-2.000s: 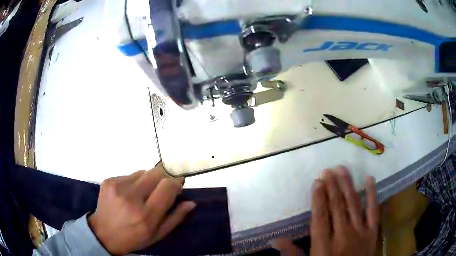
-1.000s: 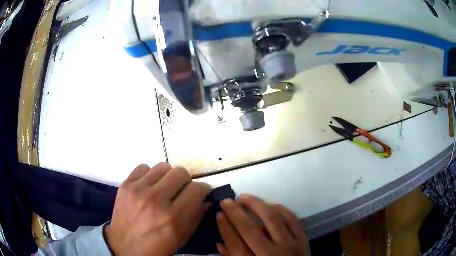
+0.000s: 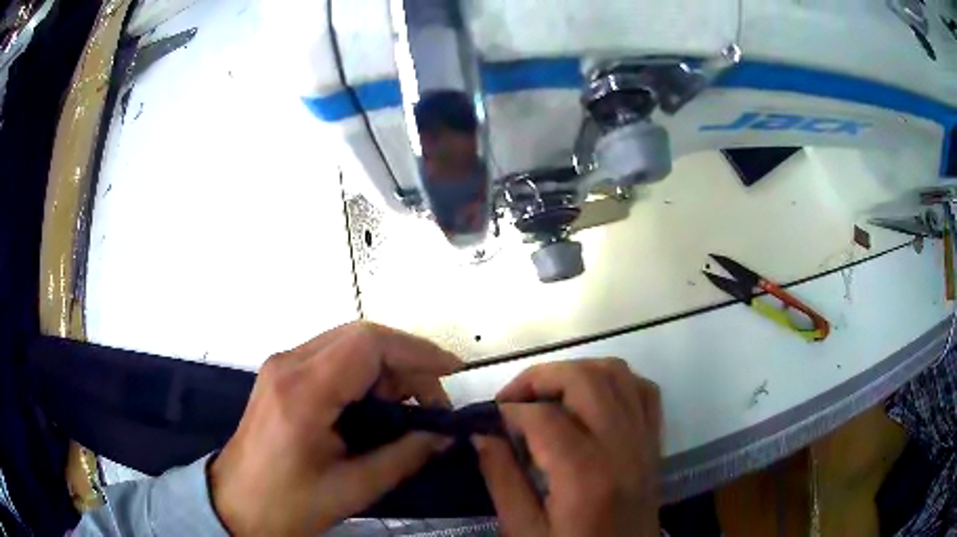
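A dark fabric strip runs from the left edge across the table's front to my hands, below the sewing machine's bed. My left hand pinches it between thumb and fingers near its end. My right hand pinches the strip's end close beside the left fingertips. The fabric is bunched or folded between the two hands; the exact fold is partly hidden by the fingers. The needle area is hidden behind the chrome guard.
The white sewing machine head with a blue stripe stands above the bed. Thread snips lie right of the hands. A grey measuring tape follows the front edge. A yellow-brown board and dark fabric are at left.
My right hand has moved left from the table onto the strip's end. The left hand has changed from lying on the strip to pinching it. The flat end is now gathered up. The view has shifted slightly.
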